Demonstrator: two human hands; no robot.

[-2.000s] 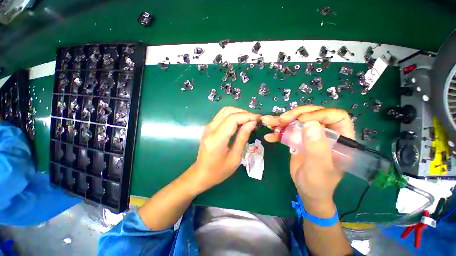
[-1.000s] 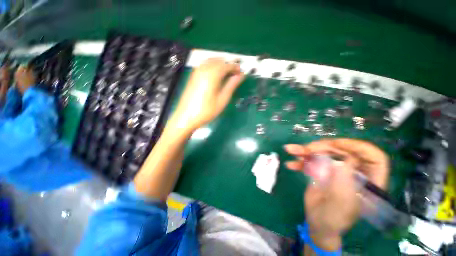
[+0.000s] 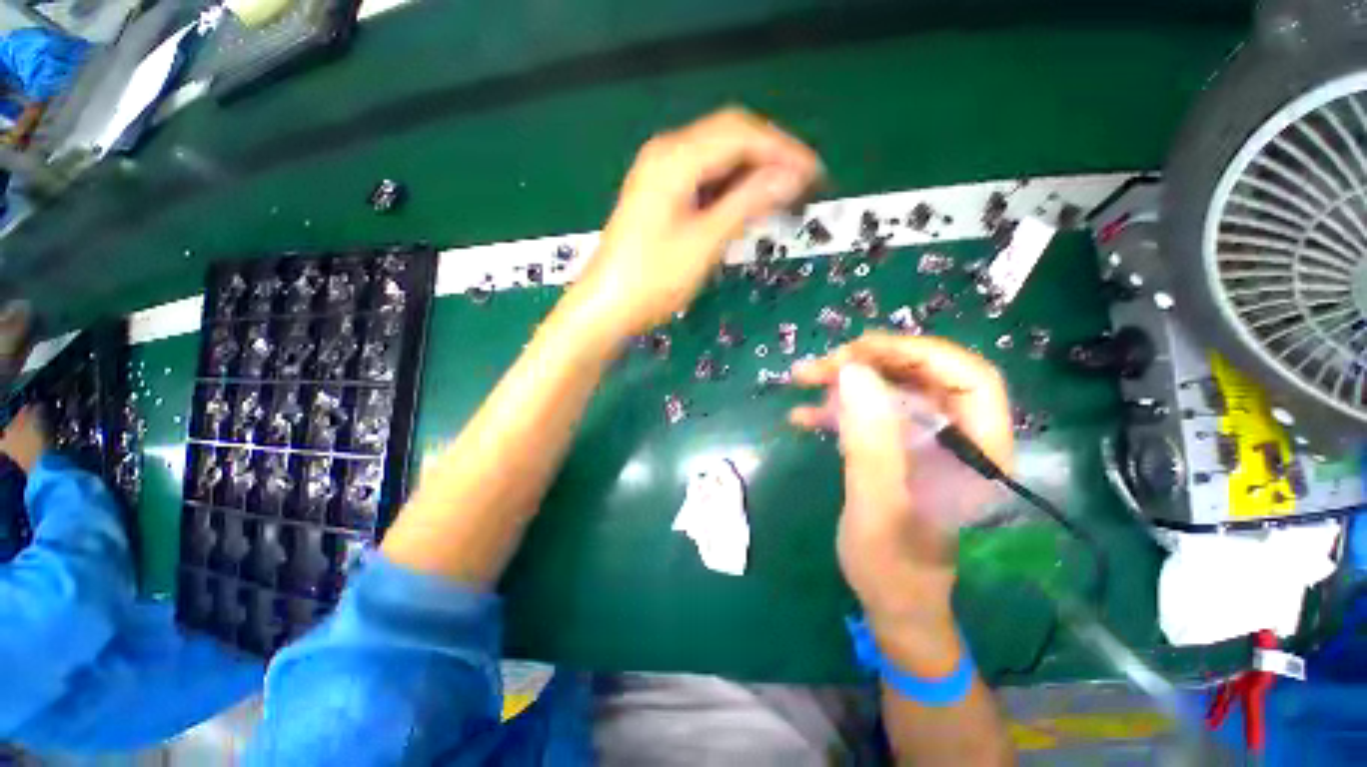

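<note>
My left hand reaches over the white strip, beyond the scattered components. Its fingers are bent together and blurred; something dark shows at the fingertips, but I cannot tell if it is held. My right hand is closed around the clear dispensing syringe, whose green cap shows behind the hand, blurred. A black-corded pen tool also passes through this hand. The syringe tip is hidden or too blurred to see. Many small black and shiny components lie between and beyond my hands.
A black compartment tray with parts stands at left. A crumpled white tissue lies in front of me. At right are a grey controller box, a fan and red-handled pliers. Another person's blue sleeve is at far left.
My left hand has left the spot by my right fingertips, first toward the tray side, then to beyond the components. My right hand keeps the syringe, now turned more. The view has shifted.
</note>
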